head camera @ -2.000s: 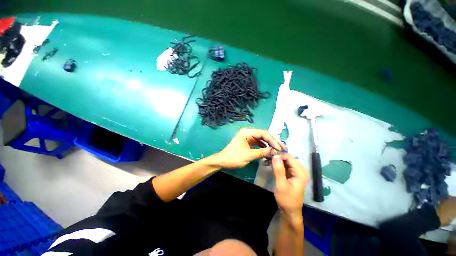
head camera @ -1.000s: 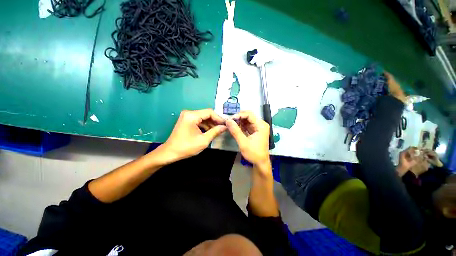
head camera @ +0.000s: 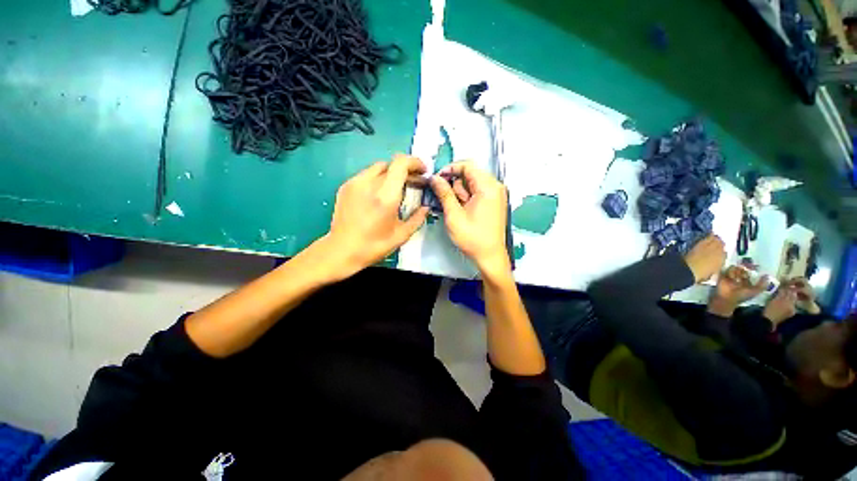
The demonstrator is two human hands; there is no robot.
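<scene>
My left hand (head camera: pixel 371 209) and my right hand (head camera: pixel 477 218) meet over the left part of the white sheet (head camera: pixel 554 122). Their fingertips pinch at a navy mini handbag (head camera: pixel 431 199), which shows only partly between the fingers. Its handle and any strap end are too hidden and small to make out. A large tangled pile of black straps (head camera: pixel 293 75) lies on the green mat, left of the sheet. A hammer (head camera: pixel 498 150) lies just right of my hands, its grip partly hidden behind my right hand.
A single mini handbag (head camera: pixel 615 203) lies beside a heap of them (head camera: pixel 678 178) at the right. Scissors (head camera: pixel 748 233) lie beyond. A neighbour's forearm and hand (head camera: pixel 705 258) rest at the bench edge below the heap. More straps lie at upper left.
My hands have moved up the sheet, from just below the mini handbag to around it. The neighbour's hand has come back from the far side of the heap to its near side.
</scene>
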